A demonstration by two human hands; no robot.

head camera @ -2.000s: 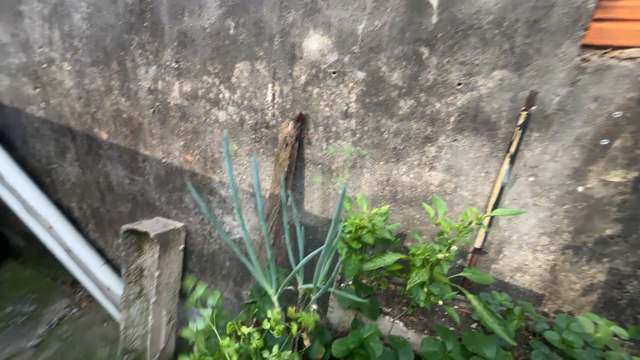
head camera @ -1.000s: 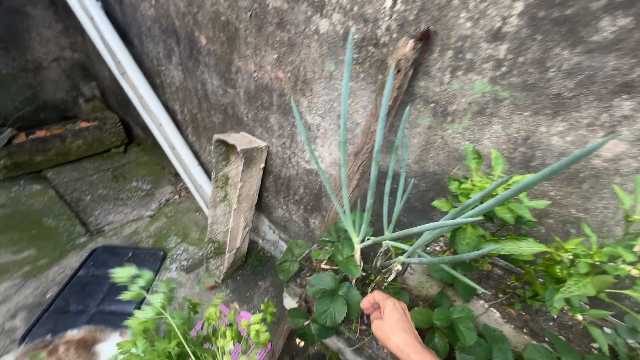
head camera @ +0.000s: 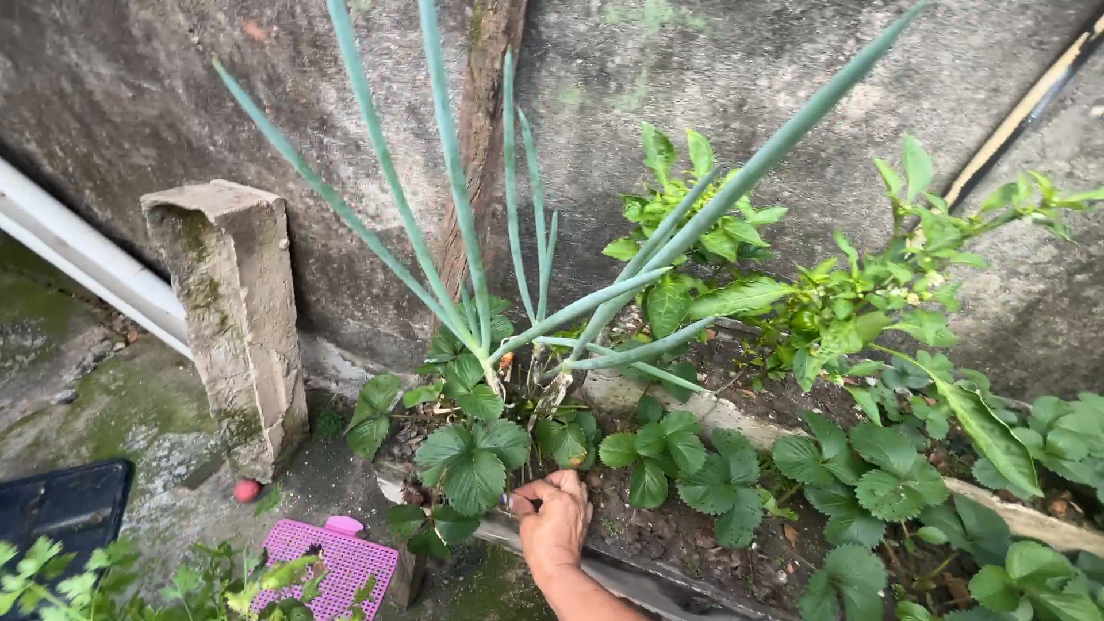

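My right hand (head camera: pixel 554 513) reaches from the bottom middle to the near edge of a raised soil bed, its thumb and fingers bent close together beside strawberry leaves (head camera: pixel 474 461). A small purplish bit shows at the fingertips; whether they grip it or a stem is unclear. Just beyond the hand, an onion plant with long tubular blue-green leaves (head camera: pixel 453 172) grows from the bed, some upright, others leaning right. Its pale, dry stem bases (head camera: pixel 552 392) show above the soil. My left hand is out of view.
A hollow concrete post (head camera: pixel 246 328) stands left, near a white beam (head camera: pixel 86 250). A pink perforated plastic piece (head camera: pixel 332 565), red ball (head camera: pixel 247 491) and black tray (head camera: pixel 69 509) lie lower left. A leafy pepper-like plant (head camera: pixel 828 310) grows right, before the rough wall (head camera: pixel 362 86).
My right hand, absent from the oldest frame, came into view at the bed a second ago and is still there among the strawberry leaves. The view has moved closer to the plants.
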